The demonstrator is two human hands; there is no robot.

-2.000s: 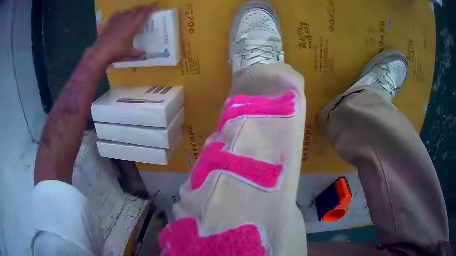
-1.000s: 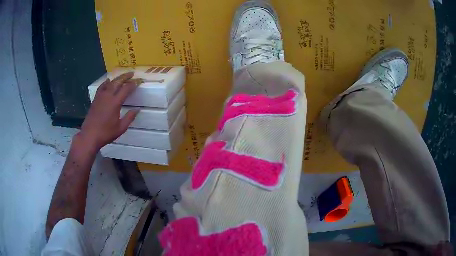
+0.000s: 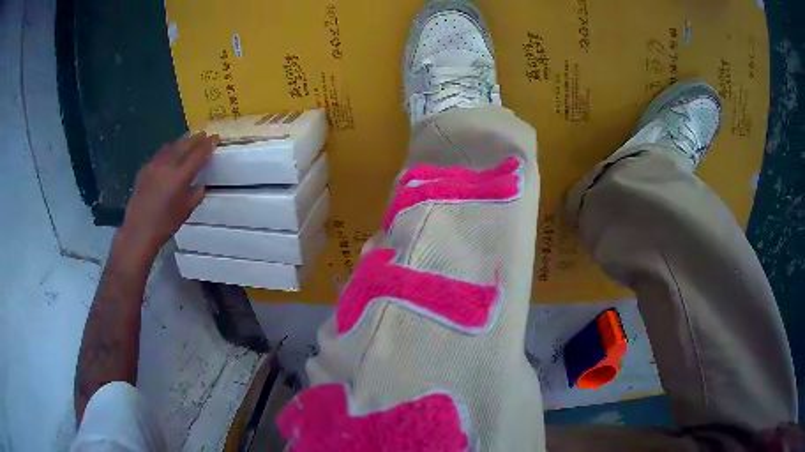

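Several white product boxes [image 3: 247,210] lie in a stack at the left, one above another, with plain white faces toward me. The top product box [image 3: 256,164] has dark bars on its upper face and a thin dark gap beneath it. My left hand [image 3: 172,181] is at the left end of this top box, fingertips on its upper edge and thumb low on its side. The hand hides that end. My right hand does not show.
The yellow printed cardboard sheet [image 3: 371,53] lies under the boxes and my white sneakers [image 3: 450,57]. My trouser legs fill the middle and right. An orange and dark blue object [image 3: 598,349] lies at the lower right. A whitish wall or surface [image 3: 31,265] is at the left.
My left hand set the far box onto the stack of three, then slid from its top to its left end. The top box has shifted slightly away from the one beneath.
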